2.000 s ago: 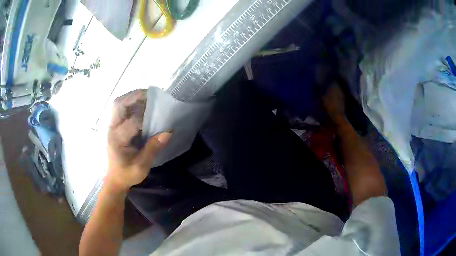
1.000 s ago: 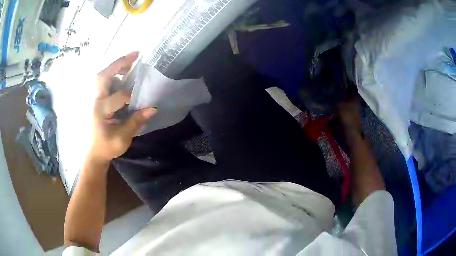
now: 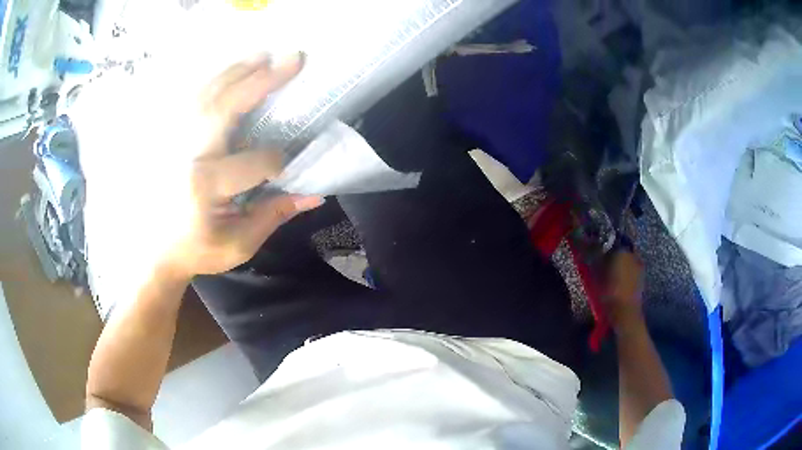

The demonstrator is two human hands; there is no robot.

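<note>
A pale grey cut piece (image 3: pixel 347 165) hangs from my left hand (image 3: pixel 233 185) at the front edge of the white sewing table, its free end over my dark-clothed lap. My left fingers are spread, with the cloth held around the thumb and lower fingers. My right hand (image 3: pixel 623 274) is low at my right side, beside a red strap-like thing (image 3: pixel 563 242). It is blurred and dark, and I cannot tell whether it holds anything.
The numbered tape edging (image 3: pixel 369 66) runs along the table's front edge. The sewing machine (image 3: pixel 19 53) is at the far left. A blue-rimmed bin (image 3: pixel 714 369) at the right holds pale cloth and plastic (image 3: pixel 695 176). A light strip (image 3: pixel 484 48) lies on dark blue material ahead.
My left hand has shifted slightly right since one second ago, and the cloth's free end has swung right. My right hand has moved lower, toward me.
</note>
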